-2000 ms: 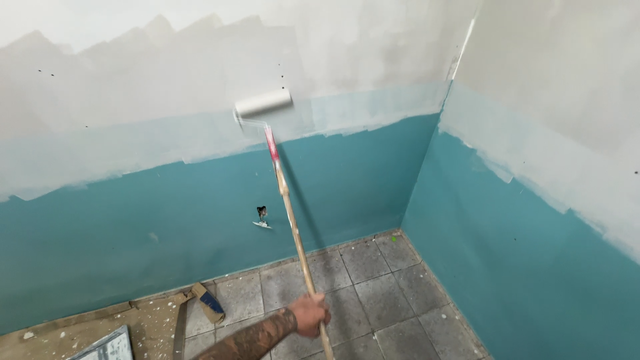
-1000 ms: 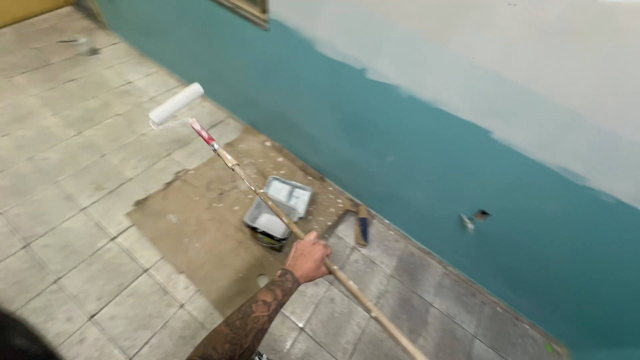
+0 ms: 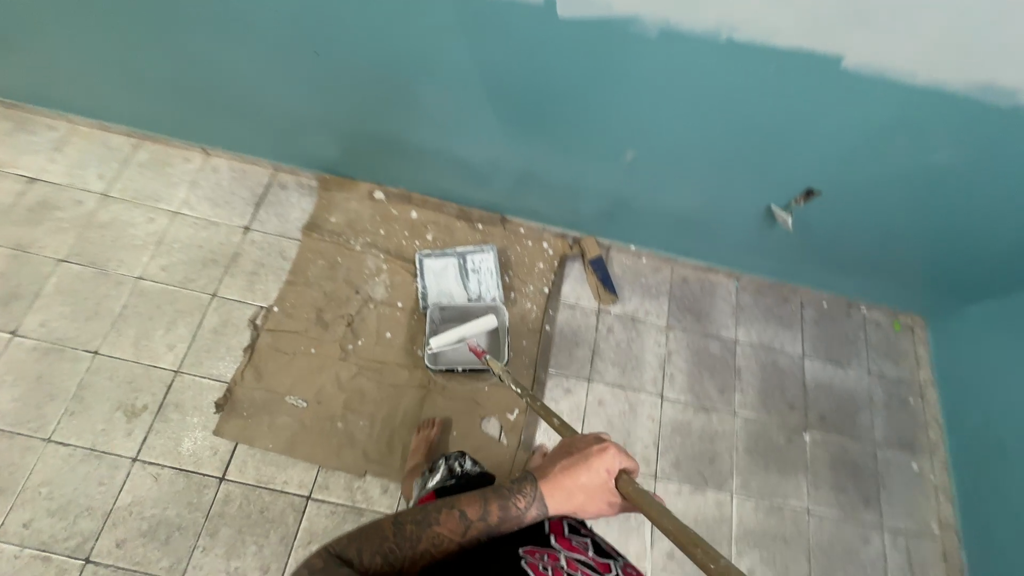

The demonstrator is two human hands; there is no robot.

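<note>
My left hand [image 3: 588, 476] is closed around the wooden extension pole [image 3: 680, 524] of a paint roller. The pole slants from the lower right up to a white roller sleeve [image 3: 462, 333], which is over the grey paint tray [image 3: 506, 340]; whether it touches the paint cannot be told. Behind that tray is a second, paint-coated tray or lid [image 3: 459, 276] with white paint on it. My right hand is not in view, and the lower end of the pole runs out of the frame.
Paint-spotted brown paper [image 3: 344, 344] covers part of the tiled floor [image 3: 120, 320]. A brush or scraper-like item with a blue part [image 3: 600, 276] lies by the teal wall [image 3: 400, 96]. Loose wires or a fitting [image 3: 784, 216] stick out of the wall. A bare foot [image 3: 424, 444] stands on the paper.
The roller was against the wall two seconds ago, then above the floor left of the trays; now it is over the paint tray. The view has swung down and left from the corner.
</note>
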